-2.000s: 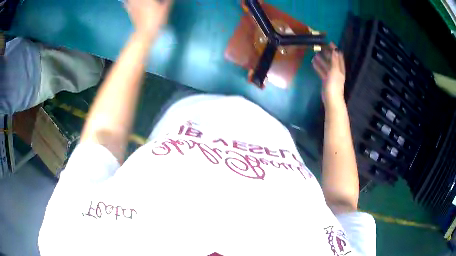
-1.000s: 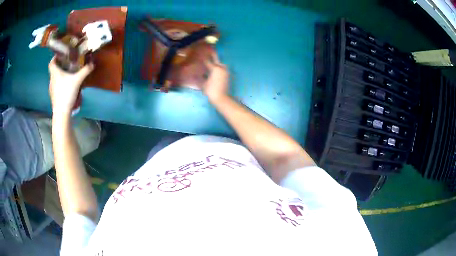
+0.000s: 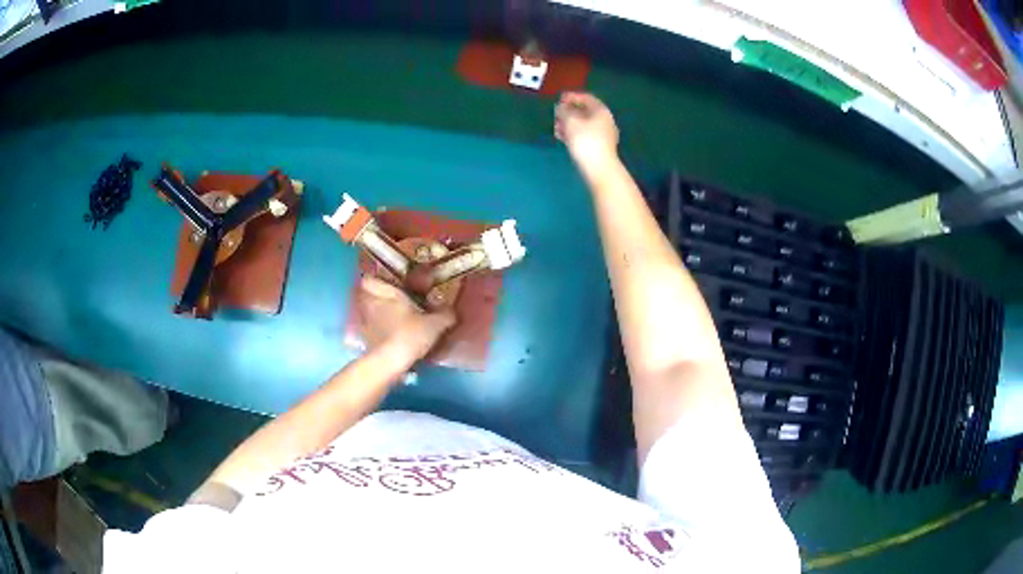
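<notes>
An assembly fixture without black arm pieces on its two visible arms [image 3: 466, 261] stands in front of me on a red-brown base plate. My left hand [image 3: 409, 322] is closed around its near arm, beside the hub, and hides that arm. A second fixture at the left bears a black Y-shaped assembly [image 3: 203, 269], with black pieces along all three arms. My right hand [image 3: 587, 121] is stretched forward with fingers curled, just short of a third fixture [image 3: 527, 72] at the far side; whether it holds anything cannot be told.
A small heap of loose black parts [image 3: 112, 191] lies at the far left of the teal mat. A ribbed black parts tray [image 3: 774, 303] is at the right, with upright black trays [image 3: 931, 370] beside it. A seated person's legs [image 3: 84, 409] show at the lower left.
The black-armed fixture has gone to the left. The fixture in my left hand has come from the left to the front. My right hand has let go of the black-armed fixture and reached forward.
</notes>
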